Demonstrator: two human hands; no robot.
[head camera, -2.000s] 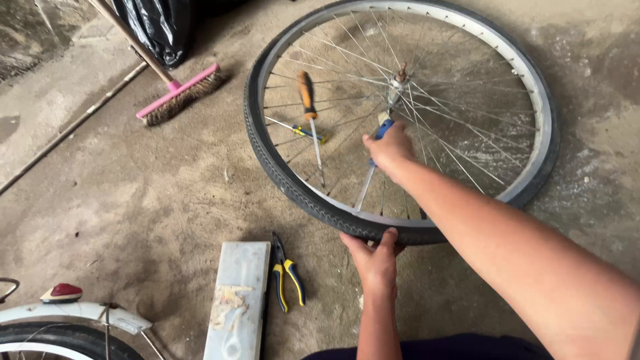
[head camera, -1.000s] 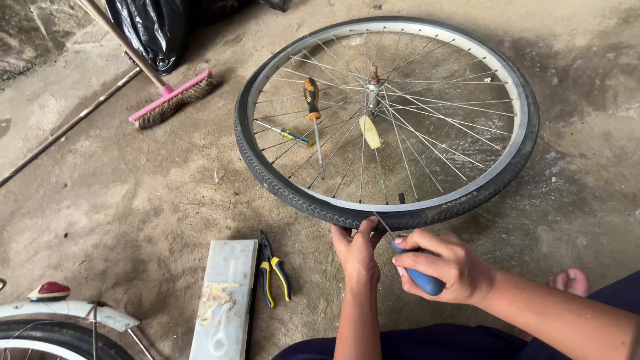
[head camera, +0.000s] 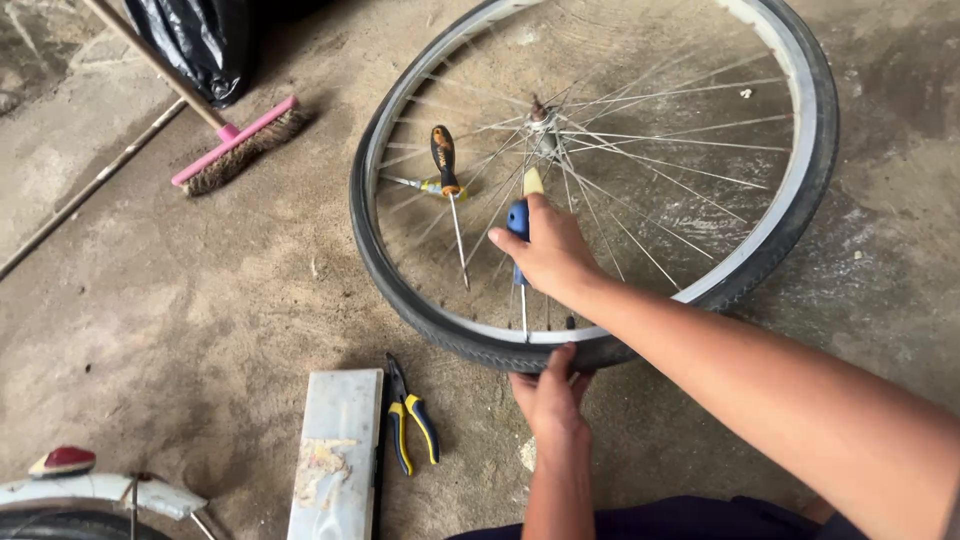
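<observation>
A bicycle wheel with a black tire and a metal rim is tilted over the concrete floor. My left hand grips the tire at its near edge, thumb toward the rim. Above the spokes, my right hand holds a blue-handled screwdriver, its shaft pointing down to the near rim, where the tip meets the tire's edge. A pale yellow piece shows just beyond that hand, by the hub. An orange-and-black screwdriver and a smaller yellow one are seen among the spokes at left.
Pliers with yellow-and-blue handles lie beside a whitish box. At lower left is a white bicycle fender with a red reflector. A pink broom, a pole and a black plastic bag occupy the upper left.
My right hand has swung from the near side of the tire to above the spokes, the blue screwdriver now upright with its handle toward the hub. My left hand stays at the tire's near edge.
</observation>
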